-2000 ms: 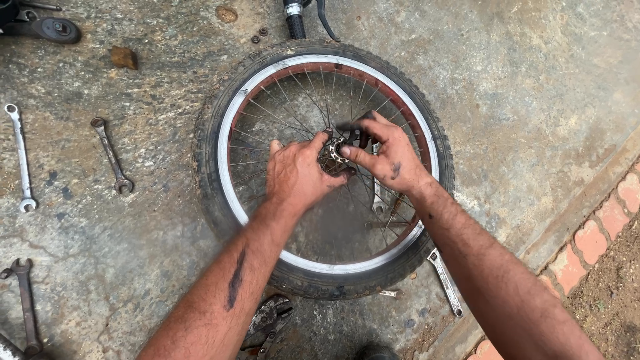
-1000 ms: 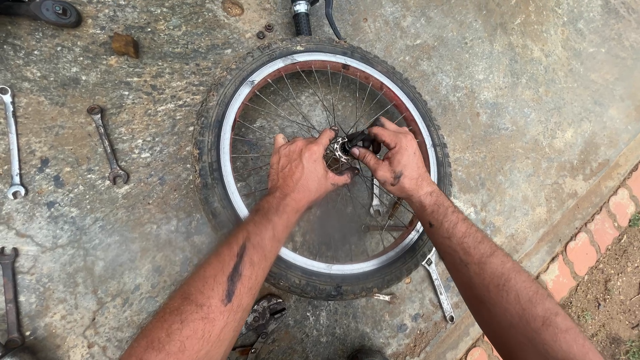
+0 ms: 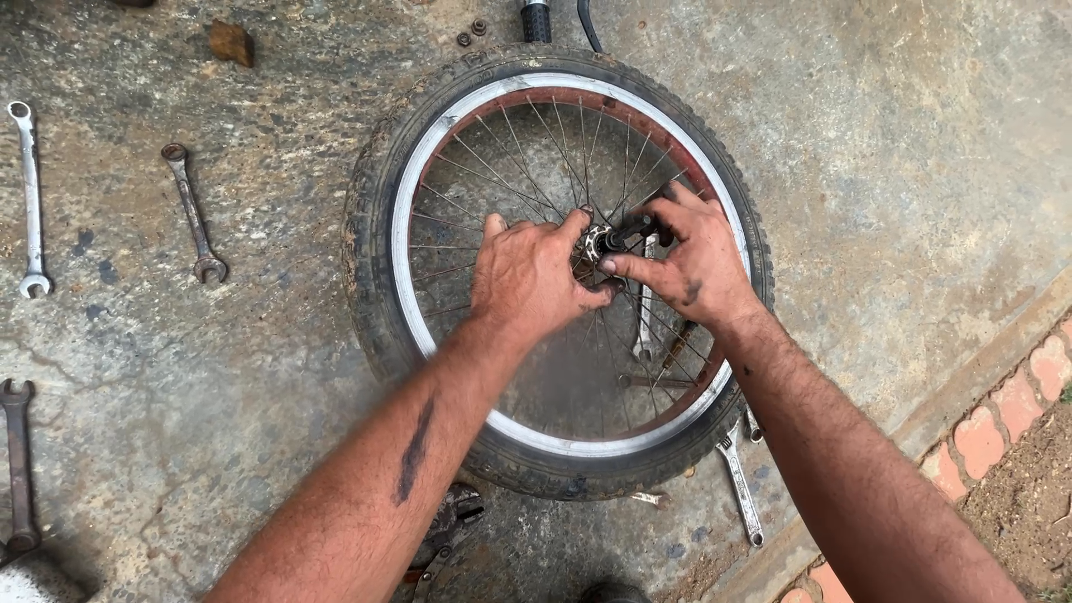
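A bicycle wheel (image 3: pixel 414 331) with a black tyre and a silver and red rim lies flat on the concrete. At its centre is the hub (image 3: pixel 598 242), with a toothed metal part and an axle end. My left hand (image 3: pixel 532 276) grips around the hub from the left, thumb and fingers on either side. My right hand (image 3: pixel 695 251) is at the axle end from the right, its thumb and fingers closed around a dark part that its fingers mostly hide. Under the spokes lies a combination wrench (image 3: pixel 644 322), partly covered.
Combination wrenches (image 3: pixel 32 201) (image 3: pixel 194 213) and a rusty wrench (image 3: pixel 18 461) lie at left. An adjustable wrench (image 3: pixel 739 486) is below the tyre's right side, locking pliers (image 3: pixel 448 528) below it. Two nuts (image 3: pixel 471 32), a handlebar grip (image 3: pixel 536 21) and a stone (image 3: pixel 231 43) lie above. Pink edging bricks (image 3: pixel 978 440) border soil.
My right hand's fingers have shifted slightly at the axle end. My left hand stays around the hub, and the wheel remains flat on the ground.
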